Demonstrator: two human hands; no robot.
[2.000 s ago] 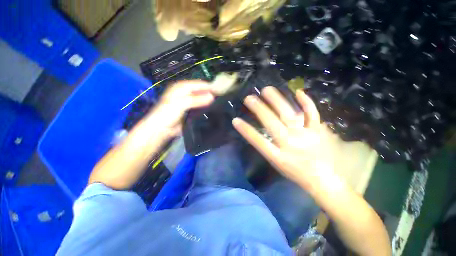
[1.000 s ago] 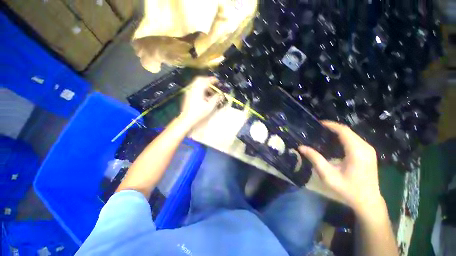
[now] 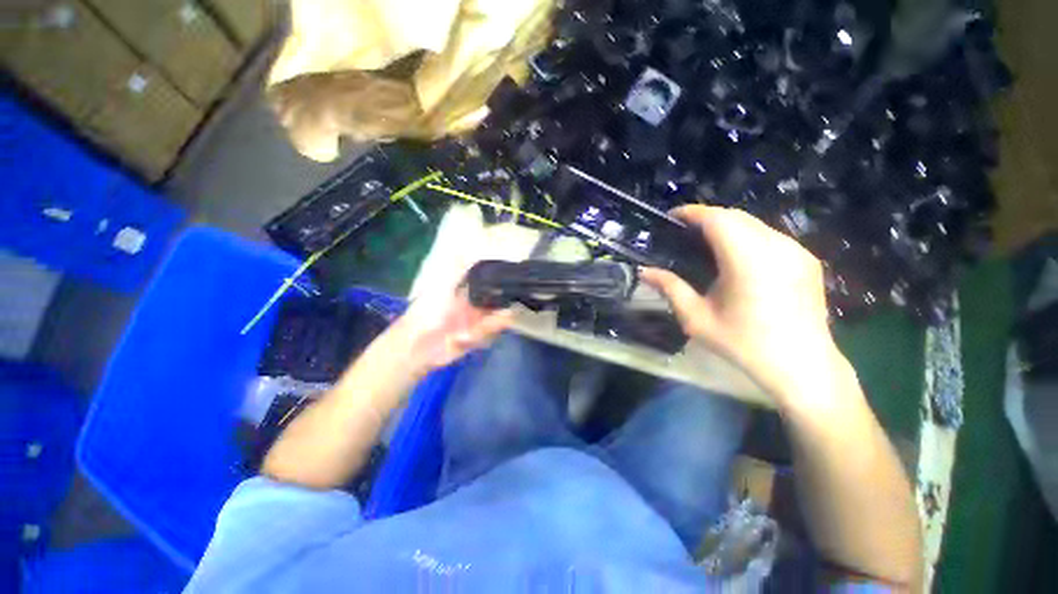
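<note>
My left hand [image 3: 447,331] holds the left end of a black elongated part [image 3: 551,282], seen edge-on, above the cream work board [image 3: 708,366]. My right hand [image 3: 766,296] holds the right end of a black socket strip housing [image 3: 632,226], with thumb and fingers on either side; small light spots show in it. The thumb is close to the elongated part's right end; touching or not, I cannot tell. A yellow ground wire [image 3: 499,203] runs to the housing. The board is partly hidden by the parts and hands.
Another black housing [image 3: 337,207] lies at left, crossed by a yellow wire [image 3: 281,284]. A brown paper bag [image 3: 395,87] stands behind. A heap of black socket modules [image 3: 789,139] holds a pale square piece [image 3: 652,96]. A blue tote [image 3: 162,383] with black housings is at left.
The black elongated part has come into my left hand, which moved down from the wire near the bag. My right hand moved slightly left and up, still on the housing.
</note>
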